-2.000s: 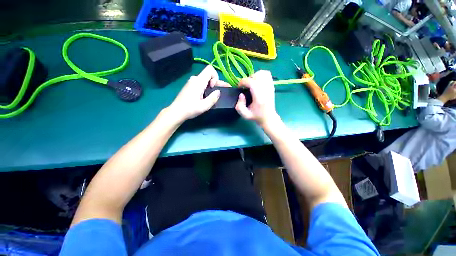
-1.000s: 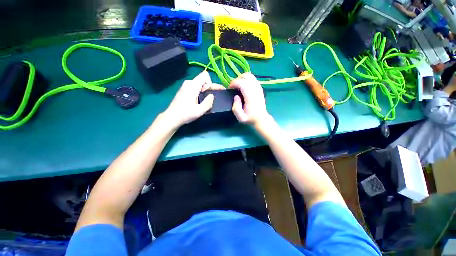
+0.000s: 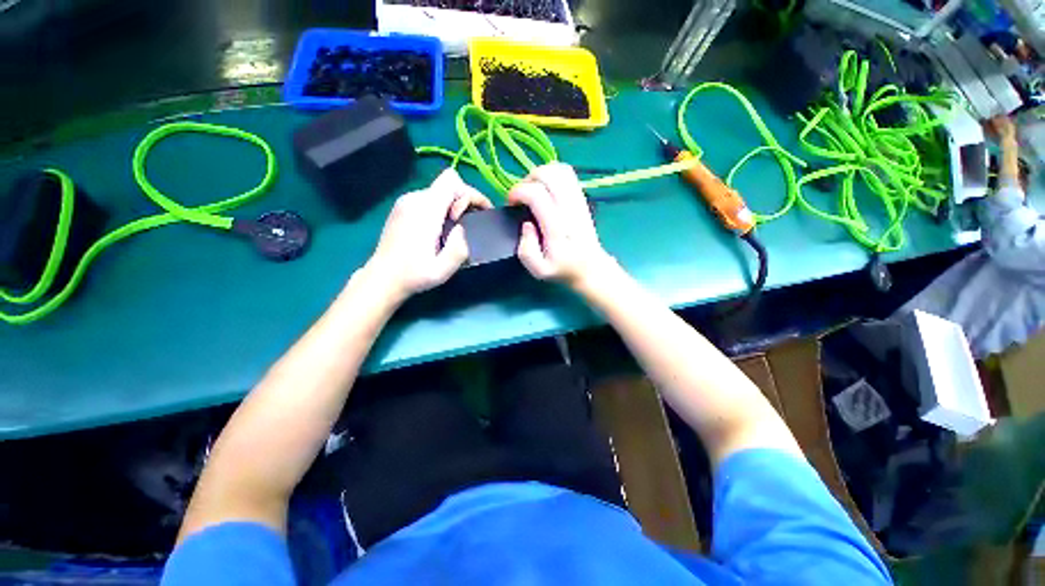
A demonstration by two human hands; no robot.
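Note:
A black box housing (image 3: 493, 235) is held level between both my hands, near the middle of the green bench. My left hand (image 3: 422, 237) grips its left end, thumb on the near face. My right hand (image 3: 557, 224) grips its right end the same way. The ends of the housing are hidden by my fingers. A looped green cord (image 3: 504, 149) lies just behind the housing. A second black housing (image 3: 355, 155) stands on the bench to the left, behind my left hand.
Blue bin (image 3: 293, 82), yellow bin (image 3: 597, 86) and white box (image 3: 401, 21) stand behind. An orange screwdriver (image 3: 722, 197) and tangled green cords (image 3: 871, 172) lie right. A round black piece (image 3: 279, 236) and another black housing (image 3: 25, 235) are left. A person's grey sleeve (image 3: 995, 275) shows far right.
The view has shifted a little, so bench things sit differently in the picture. Both hands still hold the housing, with only small changes of the fingers.

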